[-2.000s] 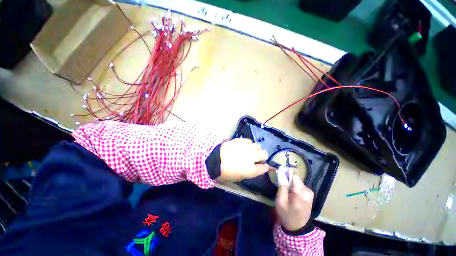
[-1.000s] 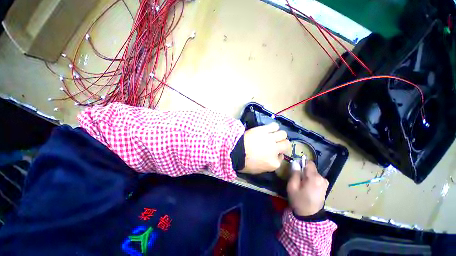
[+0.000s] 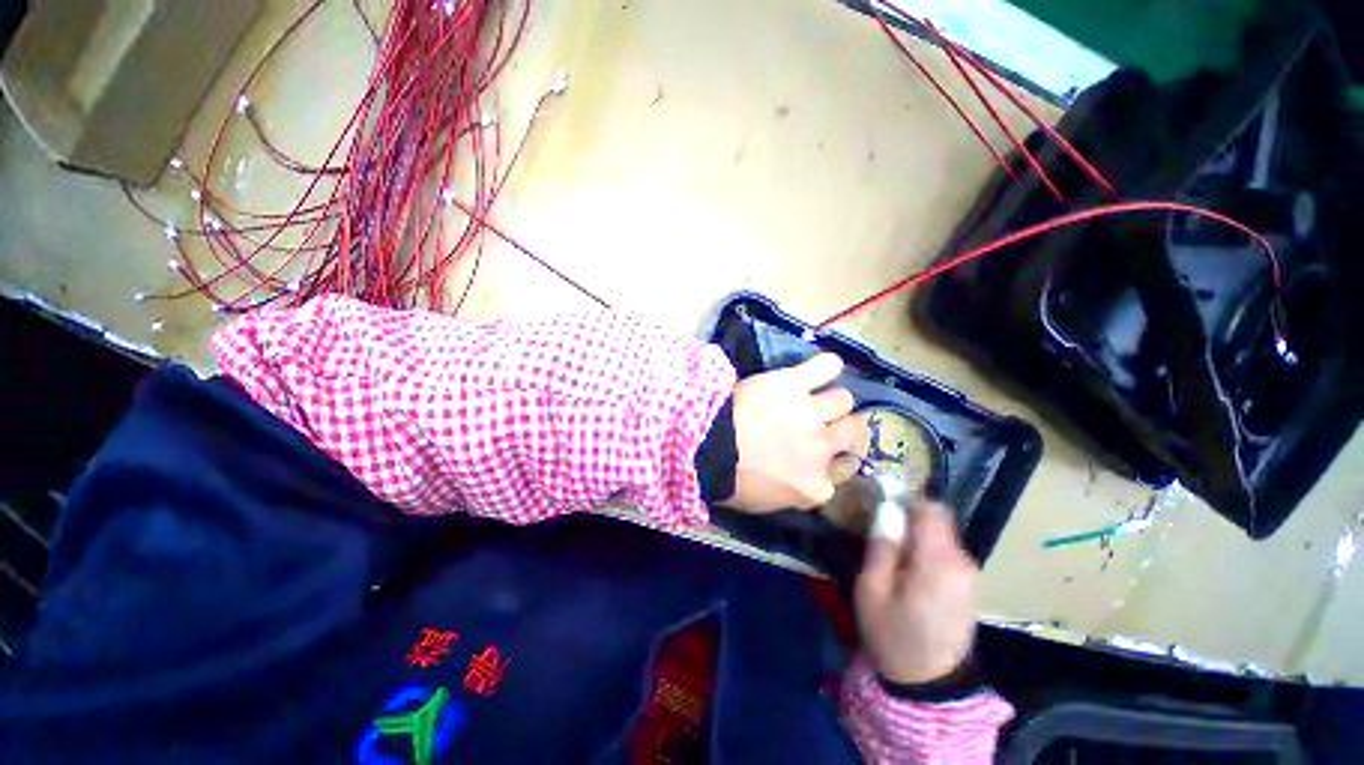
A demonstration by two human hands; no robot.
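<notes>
A shallow black panel (image 3: 987, 448) with a large round hole lies on the bench in front of me. A red wire (image 3: 957, 269) runs from its upper rim to the right. My left hand (image 3: 793, 441) lies on the panel's left part, fingers curled at the edge of the hole; its fingertips are partly hidden. My right hand (image 3: 916, 590) is blurred at the panel's lower edge, its fingers pointing at the hole. A small whitish thing (image 3: 889, 520) shows at its fingertips; I cannot tell whether it is held or is a finger covering.
A tangle of red wires (image 3: 397, 165) with white ends lies at upper left beside a brown cardboard box (image 3: 112, 90). Black panels (image 3: 1137, 344) are piled at right. A green stick (image 3: 1080, 537) lies below them near a shiny patch. A dark tub (image 3: 1152, 735) is below the bench edge.
The view has shifted closer to the panel since the earliest frame. My right hand has drawn slightly back from the hole towards me. My left hand stays on the panel.
</notes>
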